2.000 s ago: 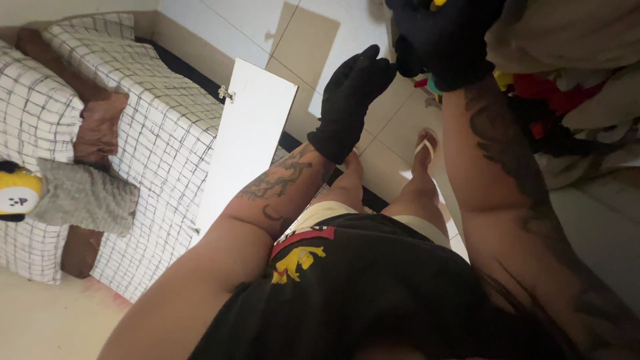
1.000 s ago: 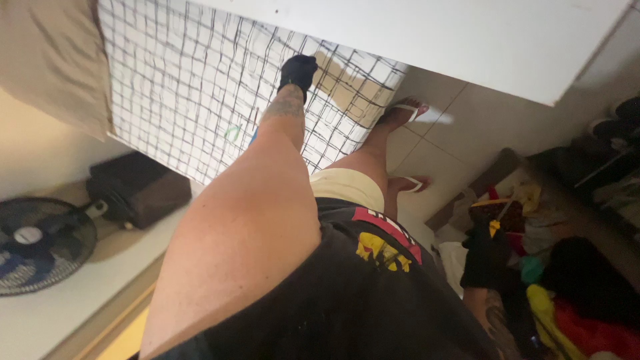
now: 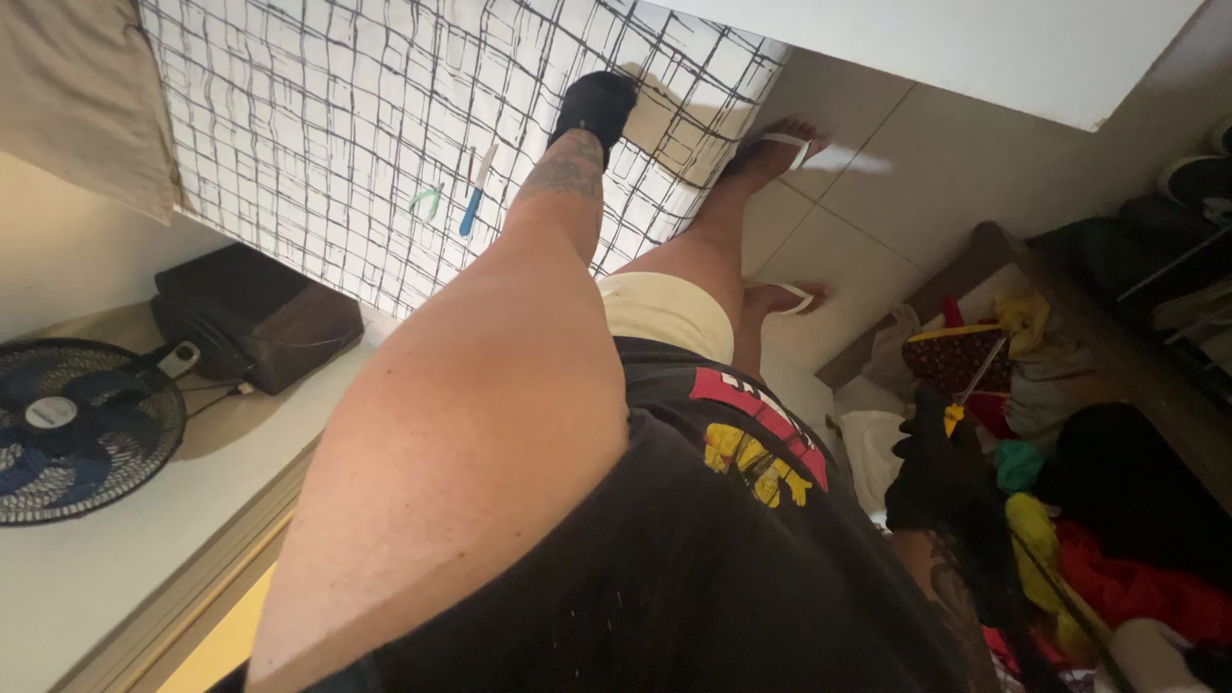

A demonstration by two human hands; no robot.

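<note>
My left hand (image 3: 595, 111), in a black glove, is at or just above a white bed cover with black grid lines (image 3: 337, 106); its fingers look curled, and what they may hold is hidden. Left of it on the cover lie a blue-handled tool with a narrow pale blade (image 3: 472, 210), a small green tool (image 3: 425, 203) and a thin brown stick (image 3: 472, 166). Low at the right, my right hand (image 3: 938, 467), also in a black glove, grips a screwdriver with a yellow handle (image 3: 953, 418), its shaft pointing up and right.
A white panel (image 3: 962, 48) juts in at the top right. An open wooden drawer or box (image 3: 982, 250) with a heap of cloths (image 3: 1116, 577) is at the right. At the left, a black fan (image 3: 96, 443) stands near a dark box (image 3: 289, 327). Tiled floor (image 3: 857, 192) shows beyond my feet.
The view has swung strongly. Two seconds ago my hands were close together; now my left hand is out over the bed cover and my right is low beside the cloths.
</note>
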